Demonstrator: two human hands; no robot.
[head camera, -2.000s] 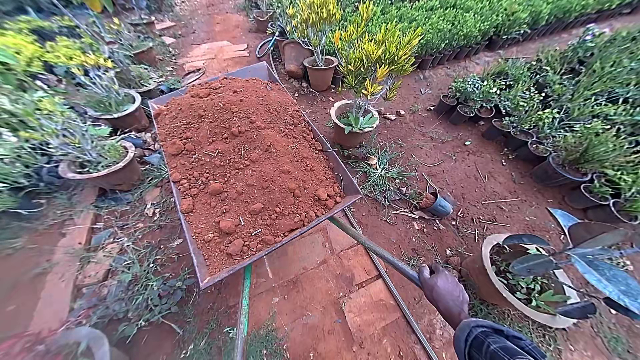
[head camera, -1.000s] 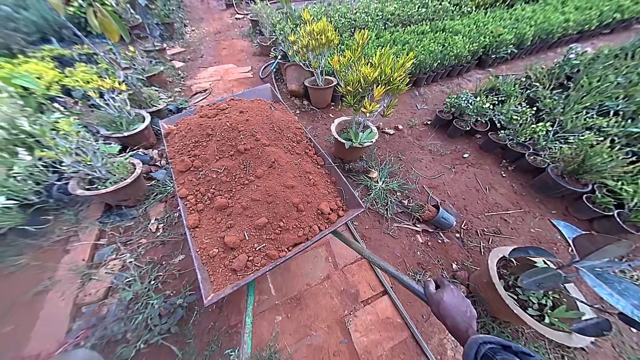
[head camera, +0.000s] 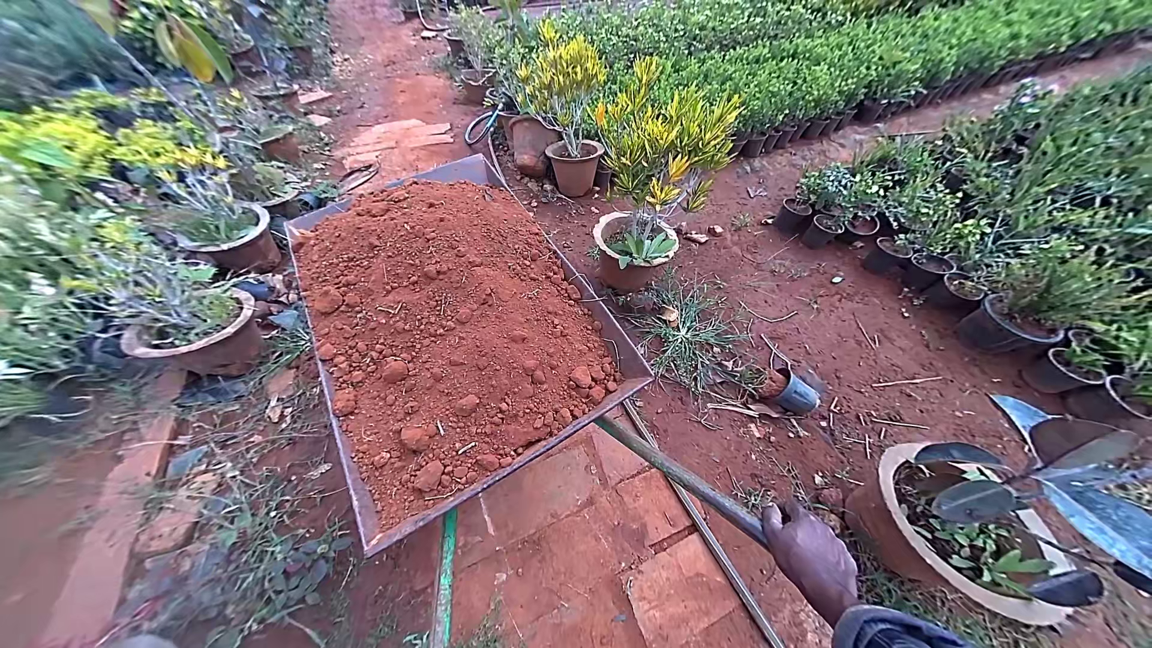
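A metal wheelbarrow tray (head camera: 346, 486) heaped with reddish-brown soil (head camera: 459, 333) fills the centre-left of the view. From its near right corner a wheelbarrow handle (head camera: 679, 472) runs down to the right. My right hand (head camera: 810, 553) is closed around the end of that handle, with a dark sleeve at the wrist. On the near left side a green handle or bar (head camera: 445, 580) reaches to the bottom edge. My left hand is out of view.
Potted plants line the left side, one in a clay pot (head camera: 202, 346). A yellow-leaved croton's pot (head camera: 630, 265) stands right of the tray. A tipped black pot (head camera: 796, 391) and a large pot (head camera: 900, 540) lie nearer. Brick paving (head camera: 558, 540) runs beneath.
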